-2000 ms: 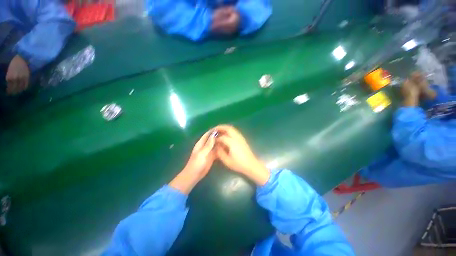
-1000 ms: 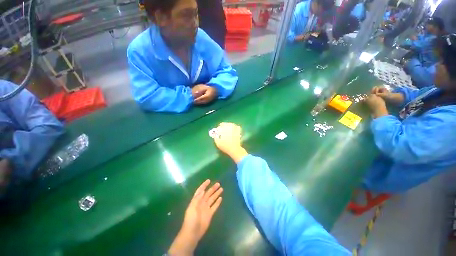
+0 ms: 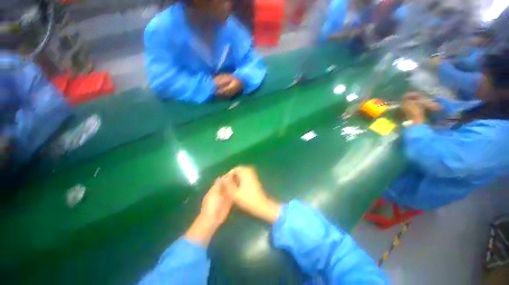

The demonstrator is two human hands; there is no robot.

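My left hand (image 3: 214,204) and my right hand (image 3: 250,192) meet at the fingertips above the near side of the green belt. The frame is blurred and the fingers hide whatever may be between them, so I cannot tell if they hold anything. A small silver-white unit (image 3: 224,133) lies on the belt beyond my hands. Another small silver-white unit (image 3: 75,195) lies on the belt at the left.
A white square (image 3: 308,135) lies right of centre. Small white parts (image 3: 351,132), a yellow-orange box (image 3: 374,108) and a yellow card (image 3: 382,126) lie by a right-hand worker (image 3: 455,147). A worker (image 3: 203,61) sits across the belt; a clear plastic bag (image 3: 82,132) lies left.
My right hand has come back from the unit beyond, which now lies uncovered on the belt. My hands were apart and now meet. The left unit shows further left.
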